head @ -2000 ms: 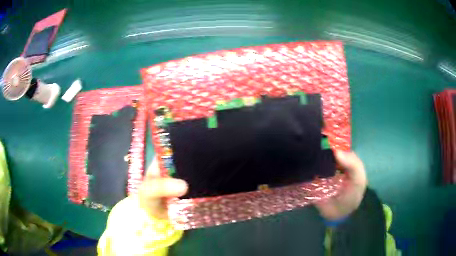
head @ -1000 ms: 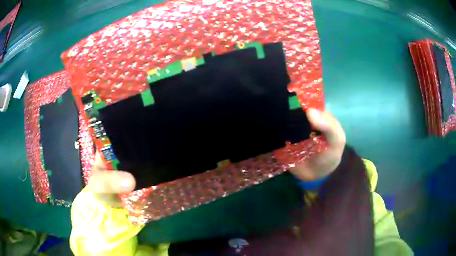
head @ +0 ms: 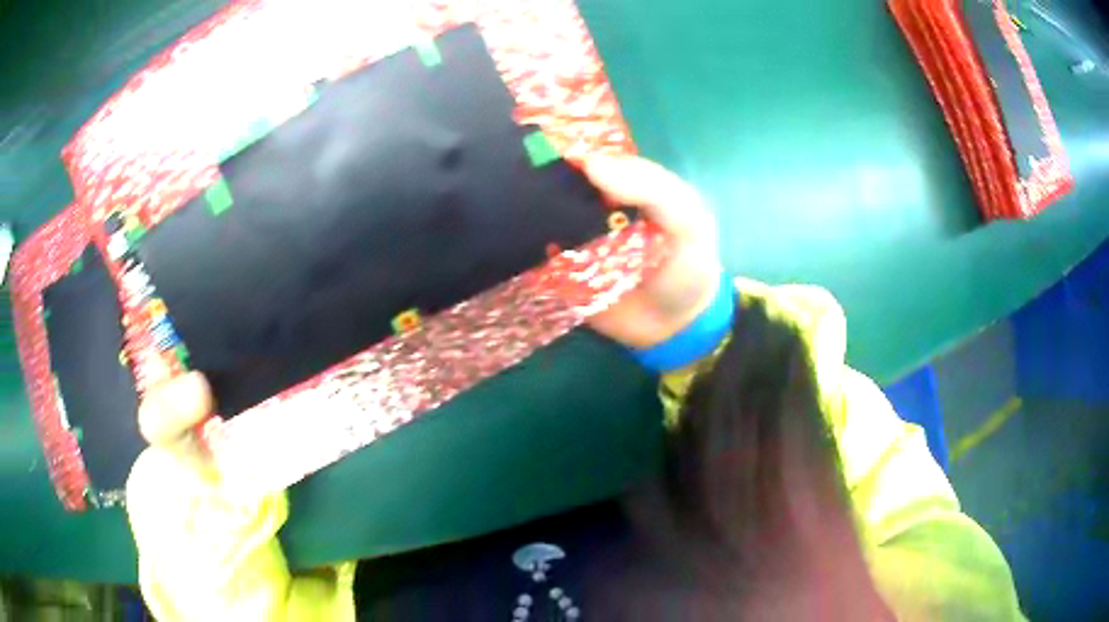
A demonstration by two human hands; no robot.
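A circuit board covered with black sheet lies on red-pink bubble wrap, held up in both hands and tilted, its right side higher in the picture. My left hand grips the lower left corner, thumb on top. My right hand, with a blue wrist band, grips the right edge. The fingers under the wrap are hidden. A second black-covered board on bubble wrap lies on the green table at the left, partly hidden behind the held one.
A stack of boards on bubble wrap stands on the green table at upper right. Blue totes and a grey floor with a yellow line show at lower right. Long dark hair hangs beside the right sleeve.
The view has swung to the right. The held board and both hands sit further left in the picture, the board more tilted. Both hands keep hold. The fan has left the view.
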